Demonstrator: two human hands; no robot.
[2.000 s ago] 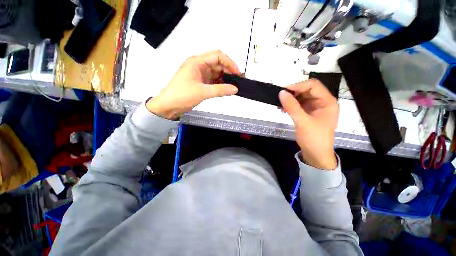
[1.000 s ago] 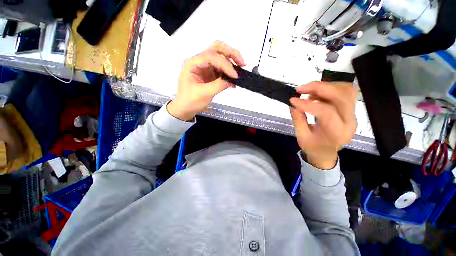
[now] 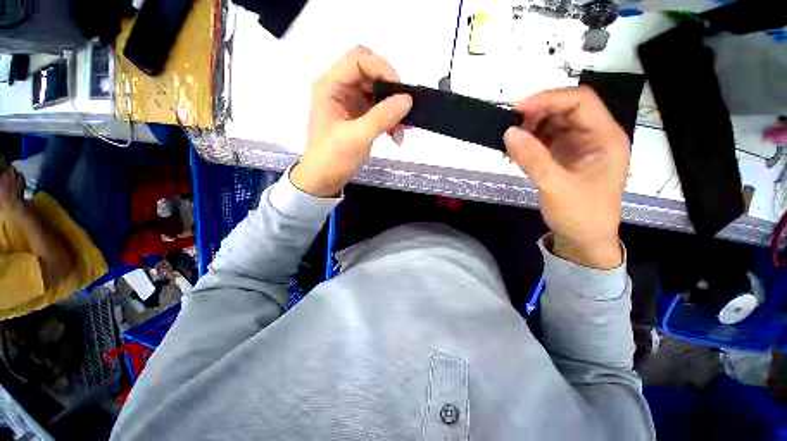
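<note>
A small black fabric strip is stretched between my two hands, just above the front part of the white table. My left hand grips its left end between thumb and fingers. My right hand grips its right end the same way. The strip slants slightly down to the right. A dark stack of cut pieces lies right of the needle area, partly hidden by my right hand. The sewing machine's metal foot area shows at the top edge, cut off.
A long black fabric band slants at right over the table edge. Black pieces lie at the top. A yellow-brown board is at left. A blue basket holds a white spool. A person in yellow is at far left.
The view has shifted, so the table and machine sit higher in the picture and the red-handled scissors are mostly cut off. Both hands still hold the strip, its broad face now turned more to view.
</note>
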